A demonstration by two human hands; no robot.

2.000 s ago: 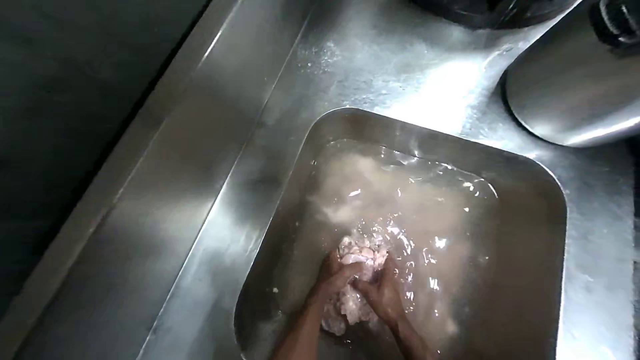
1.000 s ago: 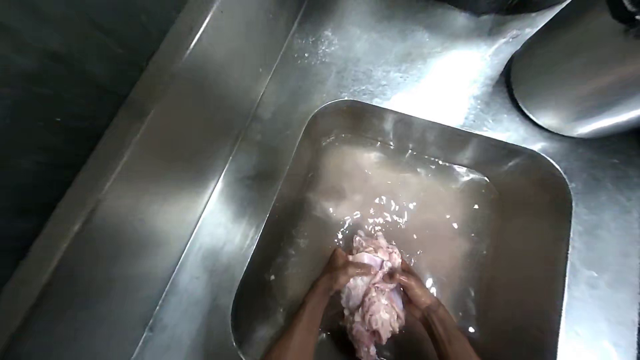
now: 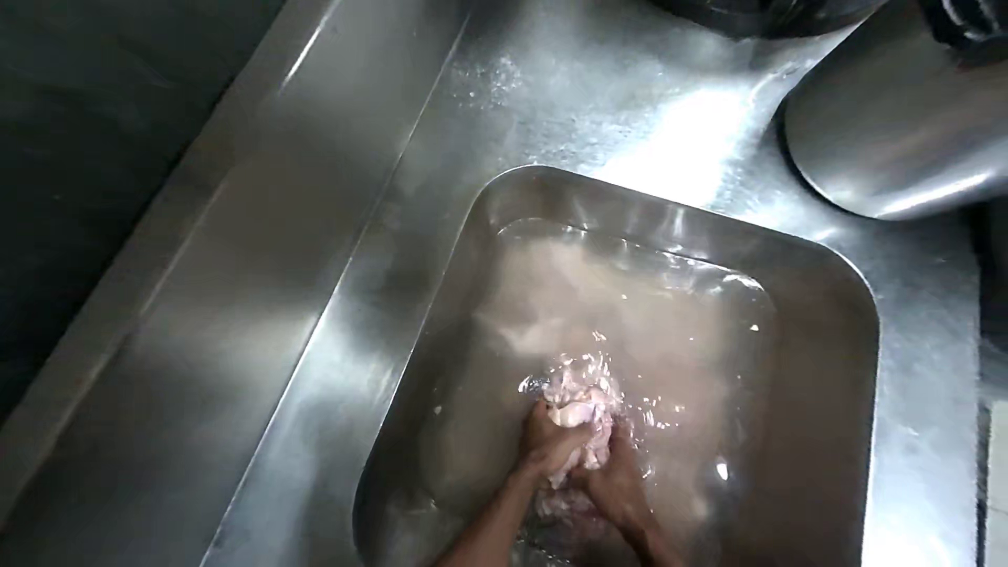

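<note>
In the lower middle of the head view, a piece of pale pink raw meat [image 3: 581,413] is held between both hands, partly under the cloudy water [image 3: 614,315] of a stainless steel sink basin [image 3: 819,346]. My left hand [image 3: 551,441] grips it from the left, with the thumb across it. On its right side my right hand [image 3: 616,476] holds it, the fingers partly hidden by meat and water. More pinkish meat shows dimly under the water just below the hands; whether it is the same piece I cannot tell.
A steel counter [image 3: 354,315] with a raised edge runs along the left of the basin. At the upper right stands a large cylindrical metal container [image 3: 898,118] with a black part on top. Part of a dark round object [image 3: 756,16] shows at the top edge.
One second ago more of the meat was above the water; now it is lower in the water and the hands are closer together around it.
</note>
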